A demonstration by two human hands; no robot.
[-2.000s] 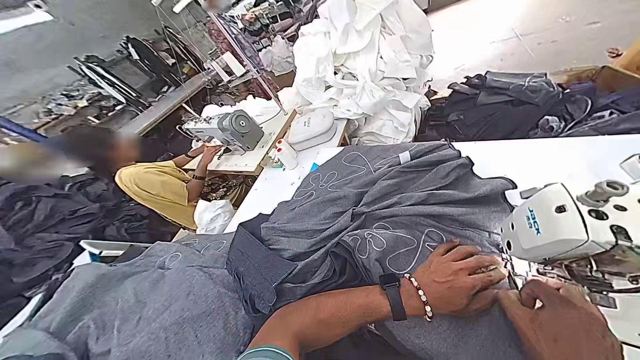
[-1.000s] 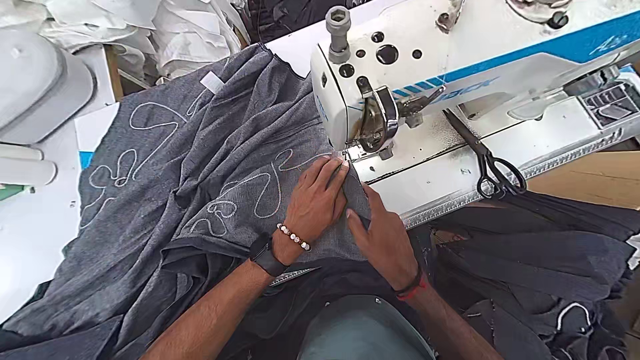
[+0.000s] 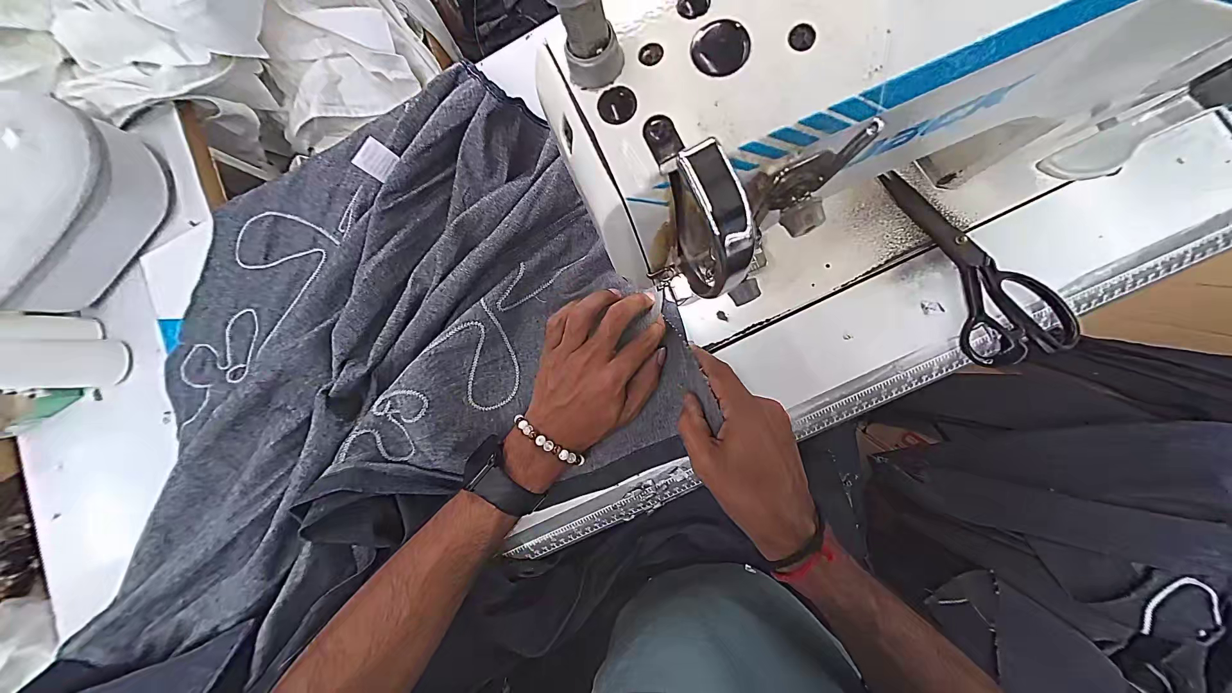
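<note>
A dark grey fabric piece (image 3: pixel 433 289) with white looping embroidery spreads over the sewing table, its edge beneath the needle area of a white and blue Jack sewing machine (image 3: pixel 828 77). My left hand (image 3: pixel 597 375), palm down, presses on the fabric just before the presser foot, its fingertips close to the foot. To the right, my right hand (image 3: pixel 751 443) pinches the fabric's edge between thumb and fingers. The needle itself is hidden behind the machine's chrome guard. A small white label (image 3: pixel 375 159) lies on the fabric.
Black-handled scissors (image 3: pixel 972 265) lie on the machine bed at the right. A measuring tape strip (image 3: pixel 866 390) runs along the table's front edge. Dark cloth (image 3: pixel 1049 481) is heaped at lower right. White cloth (image 3: pixel 327 67) is piled at upper left, near white thread cones (image 3: pixel 63 366).
The view has swung from the room down to the machine and come closer. Both hands stay at the fabric by the presser foot.
</note>
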